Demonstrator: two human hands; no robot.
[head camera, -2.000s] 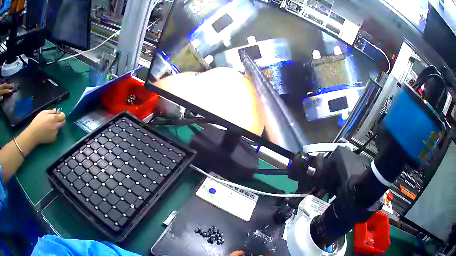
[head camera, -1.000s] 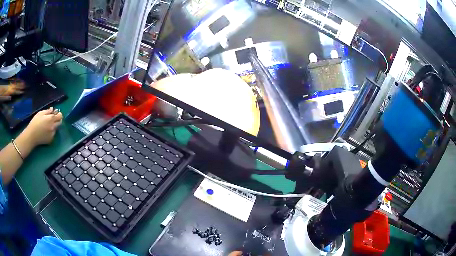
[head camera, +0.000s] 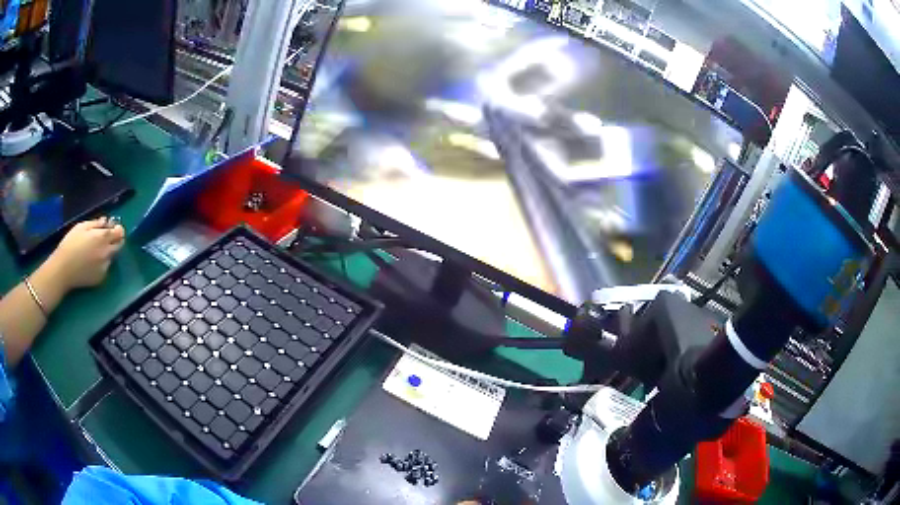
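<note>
A pile of small black parts (head camera: 411, 467) lies on the dark work mat (head camera: 365, 434). A sliver of fingertip, probably of my left hand (head camera: 471, 502), shows at the bottom edge; what it holds is hidden. My right hand is out of the picture. The monitor (head camera: 444, 128) shows blurred, enlarged pale parts with dark squares, a bright fingertip and a dark tweezer prong among them. The video microscope (head camera: 681, 424) leans over the mat's right side with its white ring light (head camera: 582, 459) at its lower end.
A black component tray (head camera: 237, 345) sits left of the mat. A label card (head camera: 449, 395) lies on the mat's top. Red bins (head camera: 222, 202) stand behind the tray and right of the microscope. A coworker's hand (head camera: 87, 252) rests at left. A white cable crosses behind the mat.
The magnified picture on the monitor has blurred, and its parts, fingertip and prong have shifted. The coworker's farther hand has left the view. The pile and tray stay put.
</note>
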